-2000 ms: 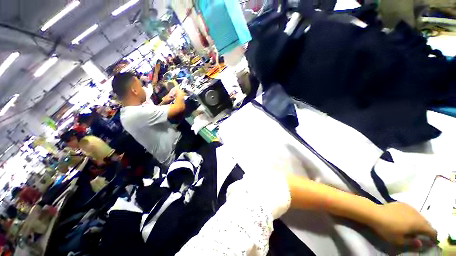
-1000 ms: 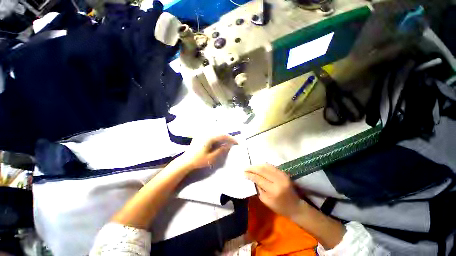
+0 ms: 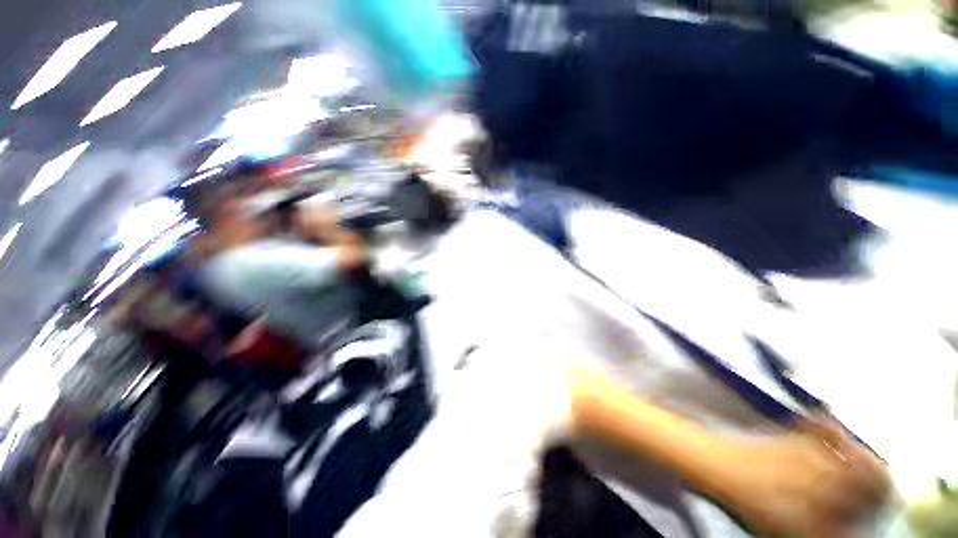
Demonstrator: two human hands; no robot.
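Note:
The view is strongly blurred and turned to the left. My left hand (image 3: 825, 478) is at the lower right, over the white garment panel (image 3: 504, 284); its fingers are too blurred to tell open from shut. My left forearm and white sleeve cross the lower middle, over the panel. A narrow dark strip (image 3: 704, 363) runs diagonally along the white fabric towards the hand. My right hand is out of the picture. The needle area cannot be seen.
A large navy fabric heap (image 3: 672, 126) fills the upper right behind the panel. Black and white pieces (image 3: 357, 394) lie at the lower left. A blurred person in a light top (image 3: 278, 278) is at the left. A turquoise thing (image 3: 415, 42) shows at the top.
The view has swung left from the sewing machine. The machine head, scissors, orange cloth and my right hand have left the picture. My left hand now appears at the lower right.

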